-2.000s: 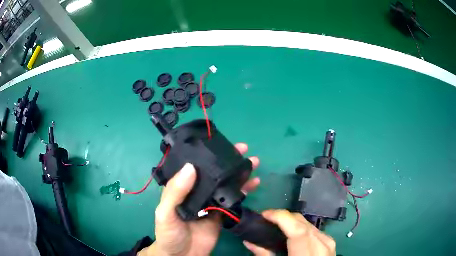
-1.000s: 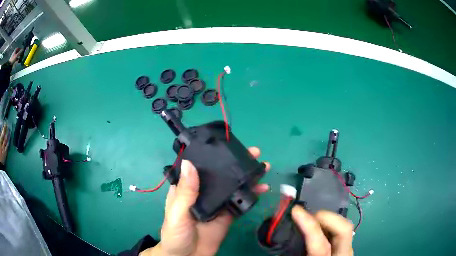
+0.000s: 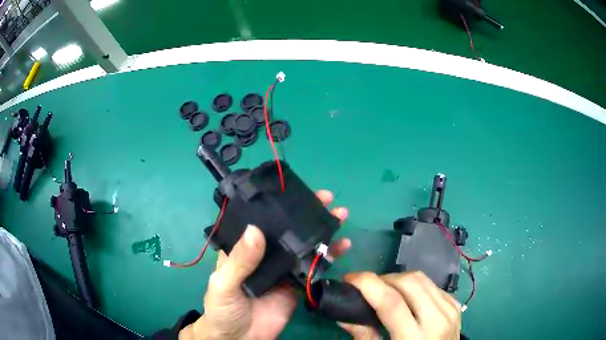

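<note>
My left hand (image 3: 242, 285) holds a black housing (image 3: 276, 222) tilted over the bench, its slotted shaft (image 3: 212, 163) pointing up and left. Red and black lead wires with white connectors come from its top and left side. My right hand (image 3: 405, 299) grips a black handle tube (image 3: 345, 302) at the lower right of the housing. The tube's open end is close to the housing's lower socket; whether they touch is unclear. A red lead (image 3: 311, 272) rises from the tube mouth, its white connector (image 3: 322, 250) in front of the housing edge.
Black round caps (image 3: 244, 124) lie loose behind the housing. Another housing (image 3: 428, 249) with leads lies right. Units with handles (image 3: 73, 209) lie at left. A white rail (image 3: 319, 50) curves behind, with a post (image 3: 93, 33). A unit (image 3: 468, 9) is on the belt beyond.
The tube has moved left and up to the housing. The housing has shifted slightly left. The belt unit has moved left. Another person's hands at the left edge have gone from view.
</note>
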